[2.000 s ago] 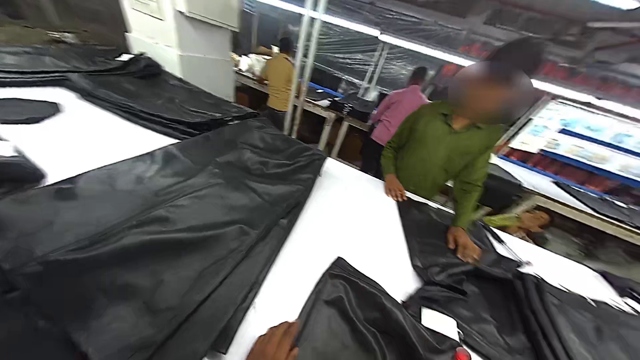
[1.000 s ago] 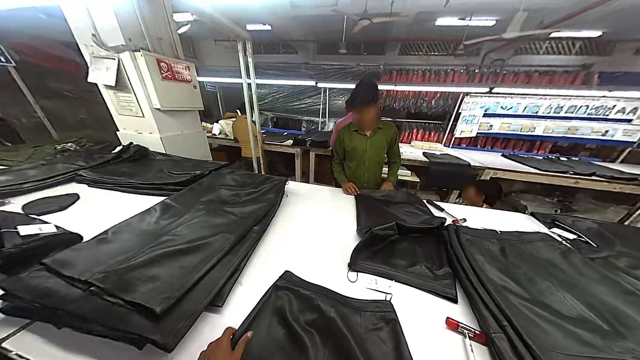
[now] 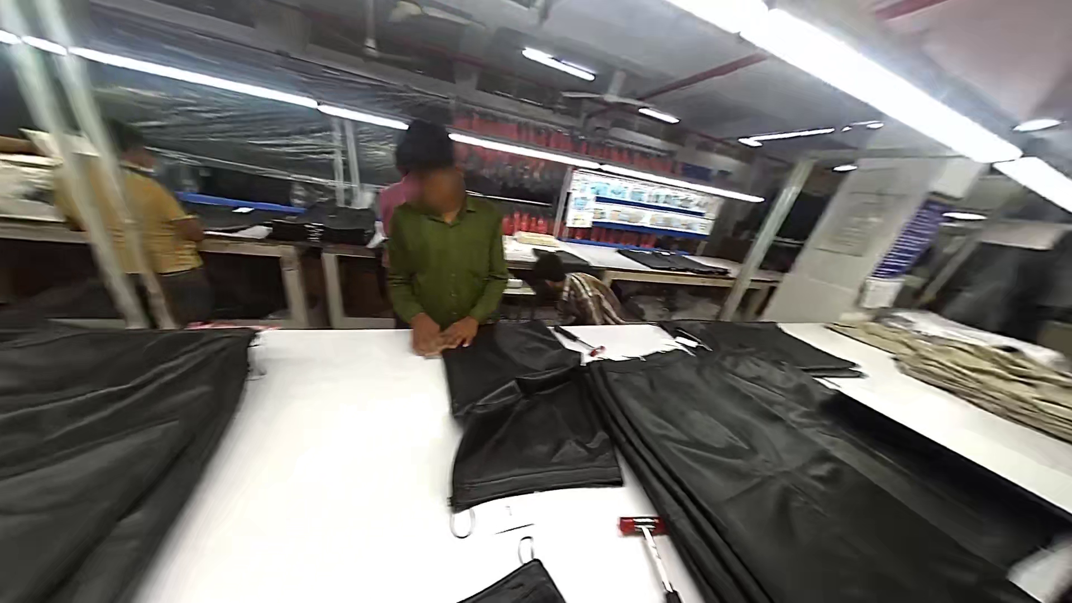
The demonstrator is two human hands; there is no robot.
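Observation:
Neither of my hands shows at this moment. At the bottom edge only a corner of a black garment piece [image 3: 521, 584] is visible, with a thin loop just above it. To its right a red-headed hammer-like tool [image 3: 642, 526] lies on the white table [image 3: 318, 435], beside a long stack of black leather-like garments [image 3: 754, 469]. A folded black garment [image 3: 536, 444] lies beyond, partly over another black piece [image 3: 502, 360]. A second red-tipped tool [image 3: 586, 343] rests near the far edge.
A co-worker in a green shirt [image 3: 448, 260] stands across the table, both hands at its far edge. Large black garments [image 3: 100, 435] cover the left side. Beige material [image 3: 988, 368] is piled at the right. Another person in yellow [image 3: 142, 218] stands behind the metal poles.
The hand seen at the near black garment has left the view, and most of that garment is now out of frame. The view has turned to the right.

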